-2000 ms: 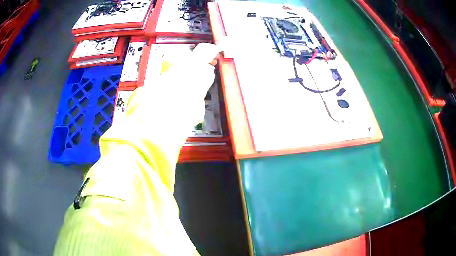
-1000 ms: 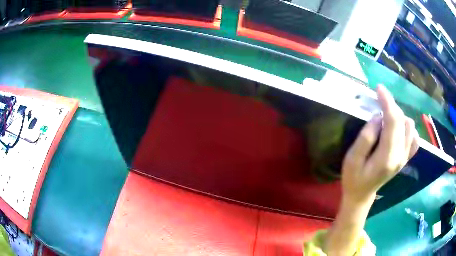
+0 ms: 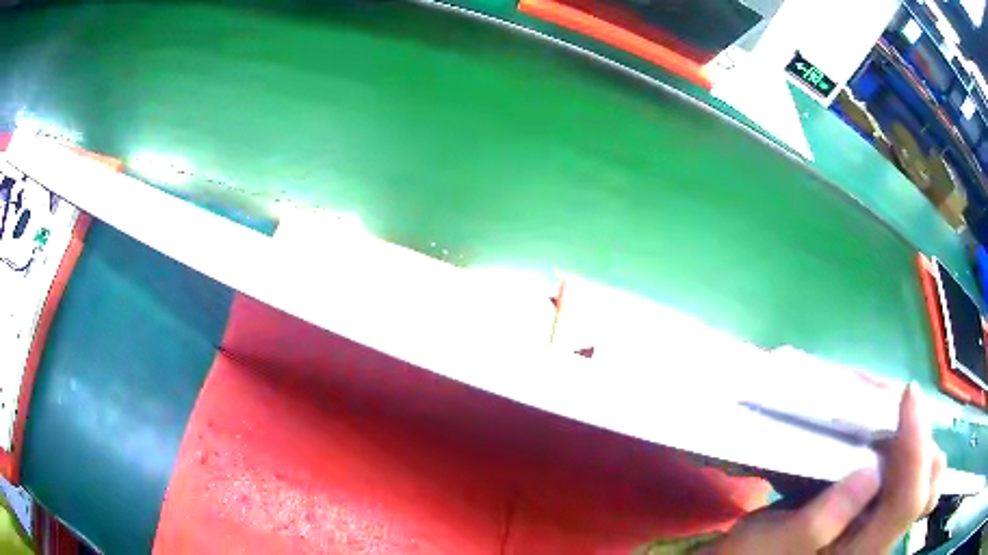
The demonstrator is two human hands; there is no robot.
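A white-edged monitor unit (image 3: 423,336) is held up on edge above a red foam pad (image 3: 336,466) and runs across the whole view. Its white side is overexposed, so details are washed out; the black screen seen earlier is mostly hidden. My right hand (image 3: 867,501) grips the unit's edge near its right end, fingers over the white side, and is partly cut off by the bottom edge. My left hand is not in view; only a scrap of yellow sleeve shows at the lower left corner.
A white chassis (image 3: 22,249) with dark cables lies on an orange pad at the left. The green bench (image 3: 455,141) extends behind the unit. Dark screens on orange pads stand at the top (image 3: 693,22) and right (image 3: 964,325). Shelves are at the upper right.
The view has left the chassis by the blue pallet. Since one second ago, the unit has tipped and come lower and nearer, its black face turning out of sight. My right hand has moved down with it.
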